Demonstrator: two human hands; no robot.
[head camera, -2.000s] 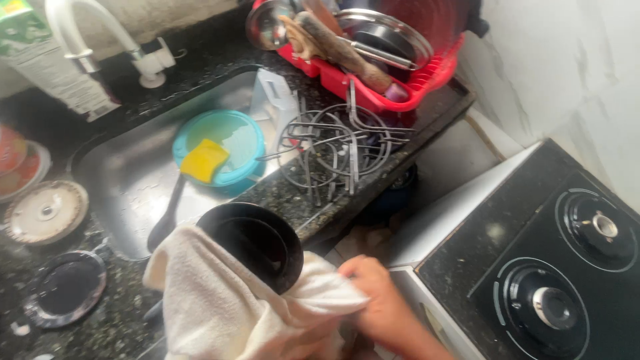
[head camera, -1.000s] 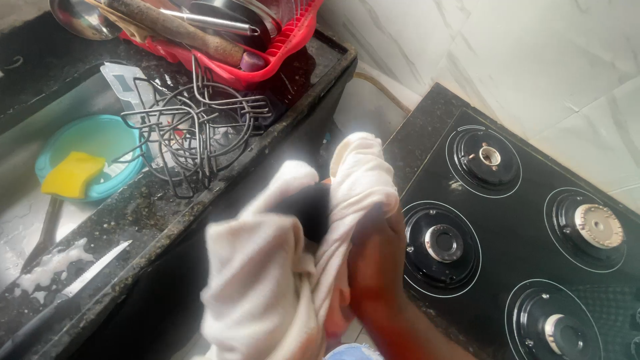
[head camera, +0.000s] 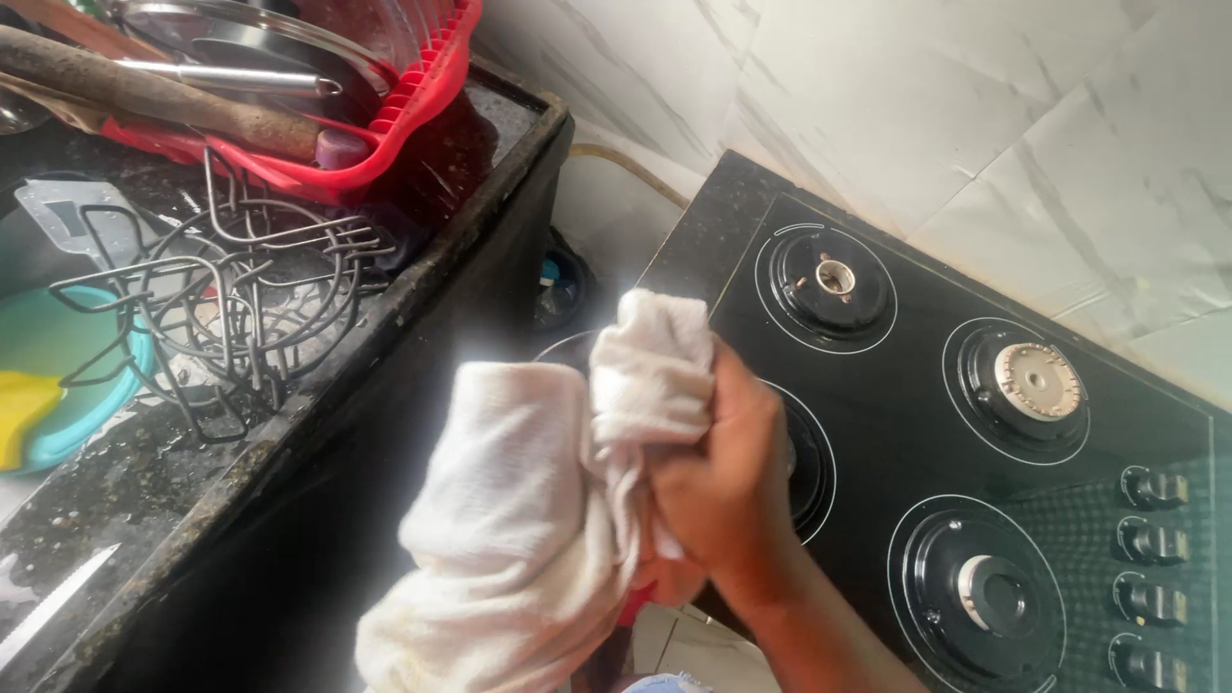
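Note:
My right hand (head camera: 727, 462) is closed on a bunched white cloth (head camera: 510, 500), near the left edge of the black glass cooktop (head camera: 924, 423). The cloth rises in two folded lumps side by side, the right one in my fingers. My left hand is under the cloth and cannot be made out. No pan shows now; whether something lies inside the cloth cannot be told.
On the dark stone counter (head camera: 154, 500) at left lie wire pot supports (head camera: 250, 289), a serrated knife blade (head camera: 58, 602) and a red dish rack (head camera: 423, 115) with utensils. A turquoise basin (head camera: 77, 438) with a yellow sponge (head camera: 24, 409) sits in the sink. Burners and knobs (head camera: 1155, 544) are at right.
Two seconds ago a round black pan showed in the cloth; a second ago only a dark patch showed, and now neither does. The view has swung right toward the cooktop.

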